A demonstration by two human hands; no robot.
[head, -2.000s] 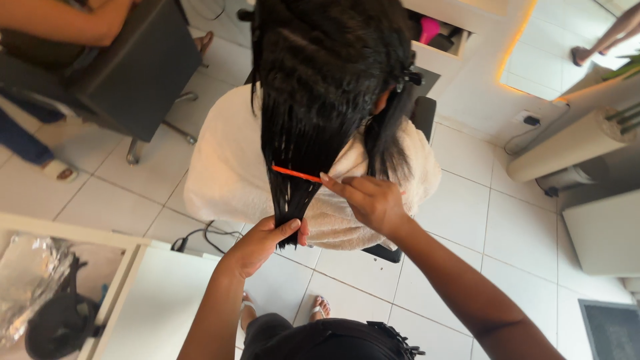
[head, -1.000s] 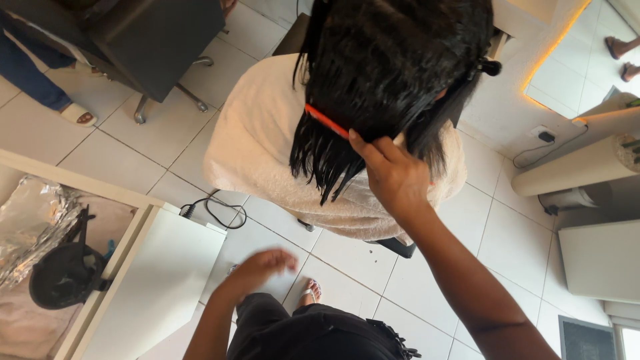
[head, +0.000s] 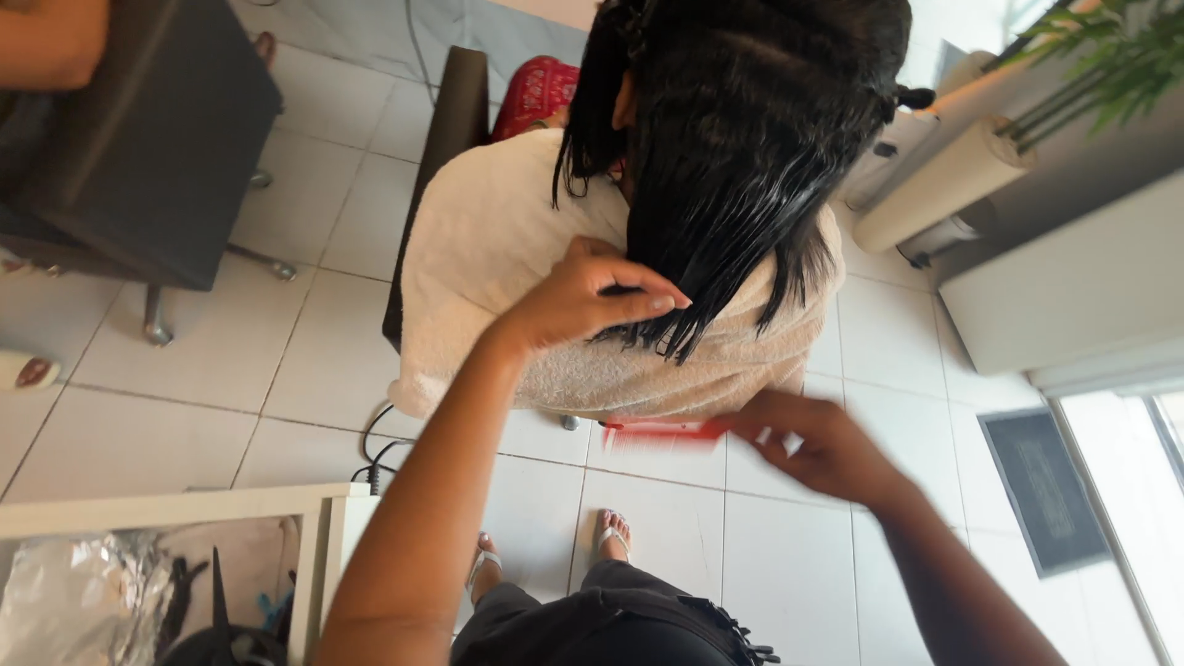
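A seated person's wet black hair [head: 731,185] hangs down over a beige towel [head: 490,250] draped around the shoulders. At the left edge of the hanging hair is my left hand [head: 606,291], thumb and forefinger close together at the strands; whether any hair is between them I cannot tell. My right hand [head: 805,444] holds a red comb [head: 666,431], blurred, just below the towel's lower edge and away from the hair. A dark hair clip [head: 914,97] sticks out at the right side of the head.
A black salon chair [head: 148,139] stands at the left, near another person's arm. At the lower left, an open drawer unit [head: 314,536] holds foil [head: 83,592] and a black bowl [head: 227,647]. A cable [head: 375,453] lies on the tiled floor. A potted plant [head: 1101,74] is at the upper right.
The red comb was in the hair in both earlier frames; my right hand now holds it lower, off the hair. My left hand, low and apart a second ago, has risen to the hair. The view has shifted.
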